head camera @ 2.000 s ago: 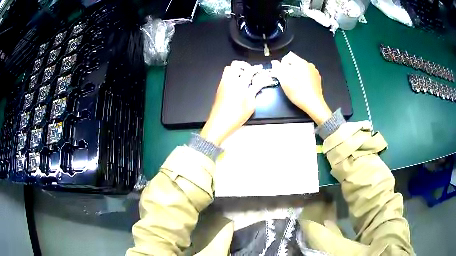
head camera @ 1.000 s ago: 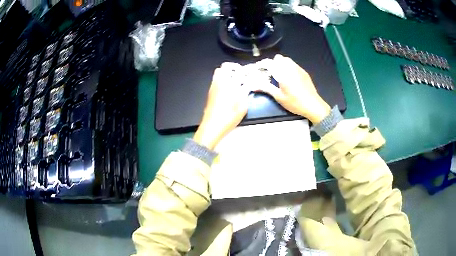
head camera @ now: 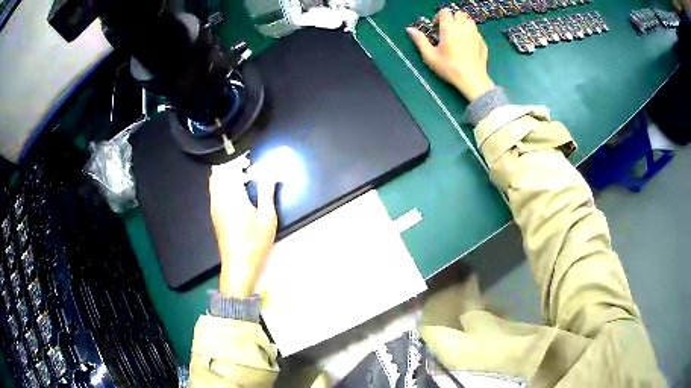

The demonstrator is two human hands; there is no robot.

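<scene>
My left hand [head camera: 244,216] is over the black microscope base [head camera: 341,114], beside a bright light spot. Glare hides whether its fingers hold anything. My right hand [head camera: 456,54] is at the left end of the far row of circuit board modules [head camera: 523,7], with thumb and fingers at the end module. Whether it grips that module is not clear. A second row of modules [head camera: 557,32] lies nearer on the green mat. The black microscope [head camera: 178,76] stands over the base. A white paper sheet [head camera: 341,273] lies in front of the base.
Stacked black trays [head camera: 68,280] with modules stand at the left. A crumpled clear bag [head camera: 114,170] lies between trays and base. A translucent tub [head camera: 276,15] and white tissue [head camera: 326,17] are behind the base. More modules [head camera: 653,20] lie at the far right, by a dark sleeve.
The view has turned to the right. My right hand has left the microscope base and reached the module rows. My left hand has stayed over the base, now apart from the right.
</scene>
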